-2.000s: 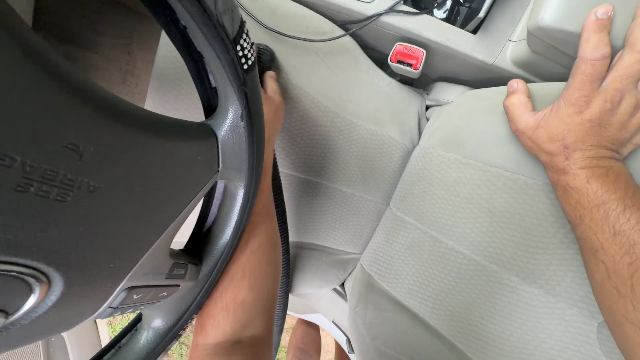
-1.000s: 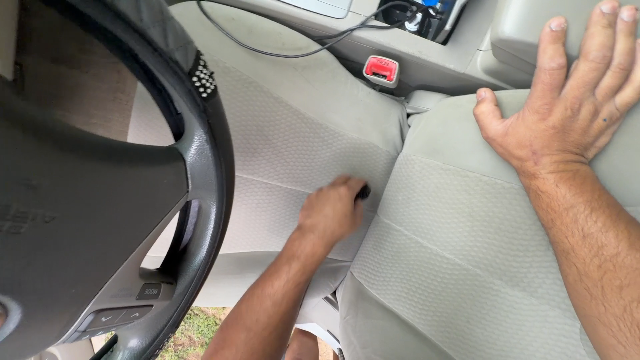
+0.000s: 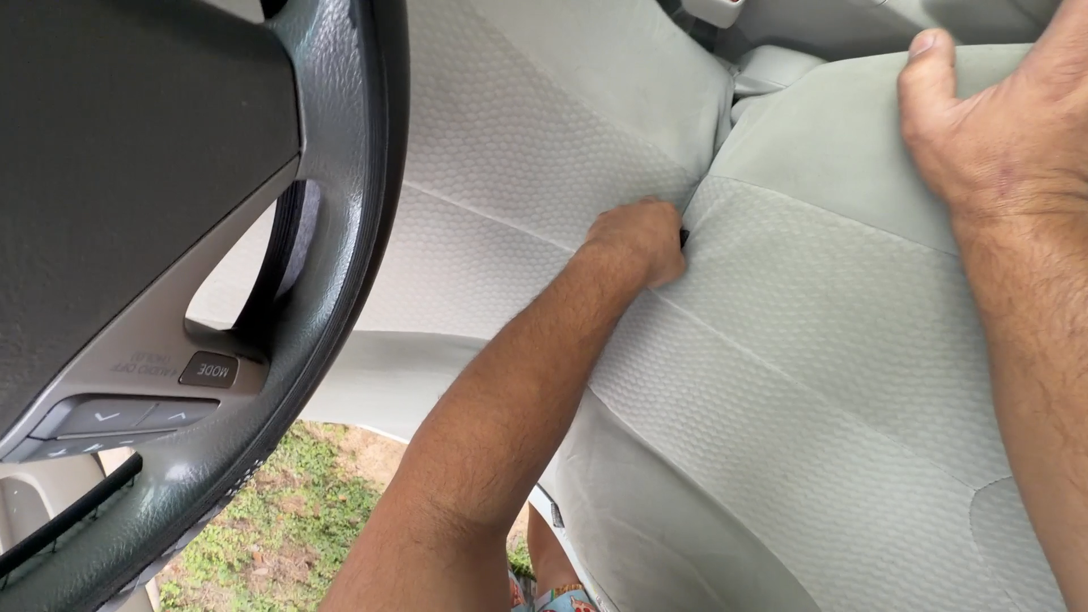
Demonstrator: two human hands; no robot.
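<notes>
My left hand [image 3: 639, 240] is closed in a fist around a small black object [image 3: 684, 238], mostly hidden by the fingers, at the crease where the light grey fabric seat cushion [image 3: 510, 153] meets the seat backrest [image 3: 816, 323]. Only a dark tip of the object shows beside the knuckles. At the upper right, my right hand [image 3: 1003, 127] presses on the grey upper side of the backrest with its thumb spread; its other fingertips are out of frame. Nothing shows in that hand.
A dark steering wheel [image 3: 340, 195] with buttons fills the left side. A seat belt buckle [image 3: 716, 10] stands at the top edge by the centre console. Below the cushion, grass [image 3: 289, 510] shows through the door opening, with a leg and patterned cloth beside the seat.
My left hand has moved from the cushion's far part, near the steering wheel, to the crease by the backrest. My right hand has stayed on the backrest. The view has come closer to the seat.
</notes>
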